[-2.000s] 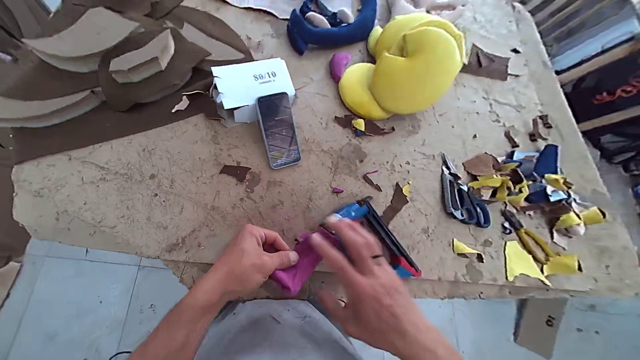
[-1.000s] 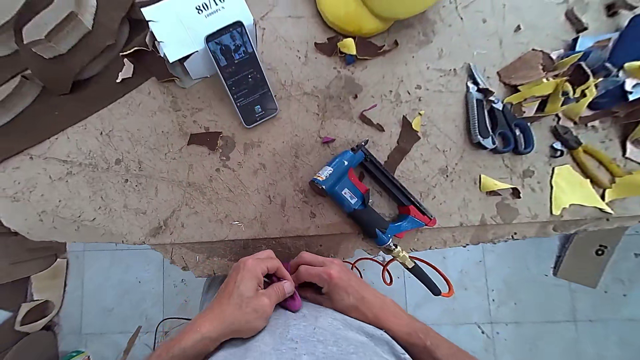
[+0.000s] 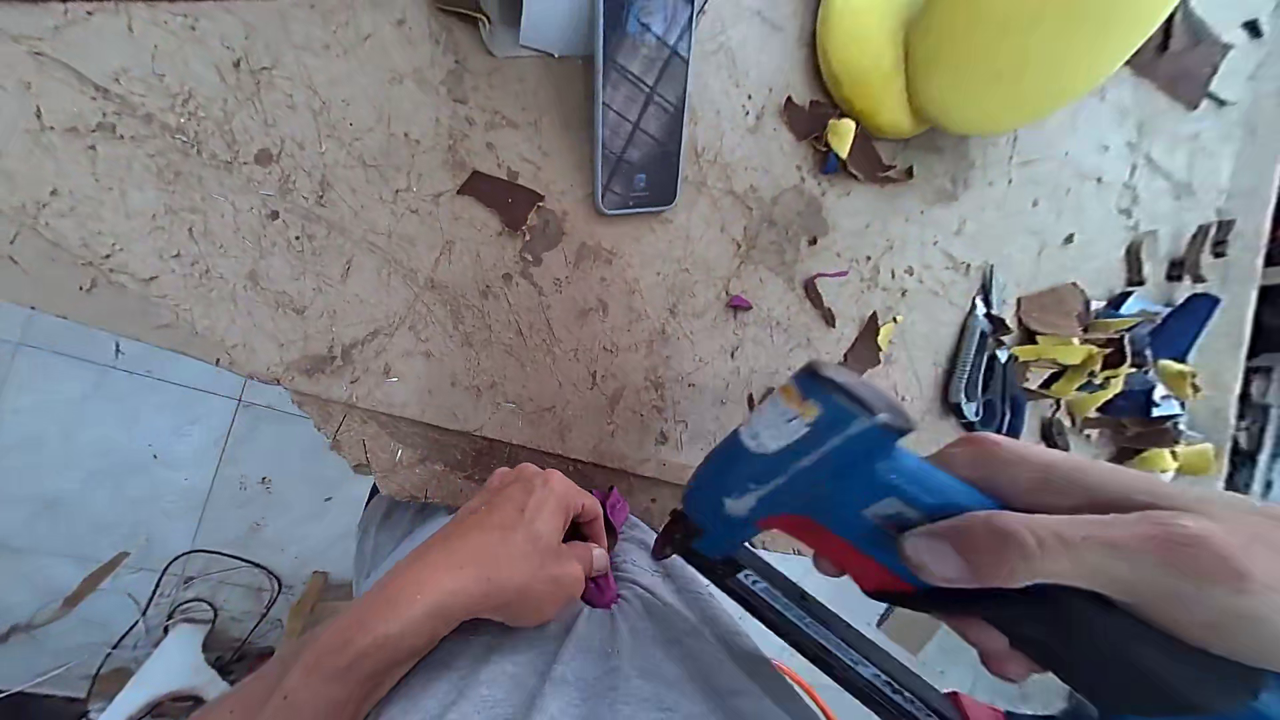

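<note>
My left hand [image 3: 535,550] pinches a small purple fabric-covered piece [image 3: 603,588] against the grey shirt at the near table edge. Its shape is mostly hidden by my fingers. My right hand [image 3: 1040,545] grips a blue and black pneumatic staple gun [image 3: 800,470] with a red trigger. The staple gun's nose points left, a short way right of the purple piece and apart from it. Part of an orange air hose [image 3: 805,690] shows below the gun.
A phone [image 3: 643,110] lies at the top centre of the worktable [image 3: 330,250]. Yellow padded shapes [image 3: 1000,60] are at upper right. Scissors [image 3: 985,370] and a heap of fabric scraps [image 3: 1110,370] lie on the right. Cables [image 3: 215,560] hang at lower left.
The staple gun lay on the table one second ago; my right hand has picked it up and holds it beside the purple piece. My left hand still holds that piece. The view has shifted.
</note>
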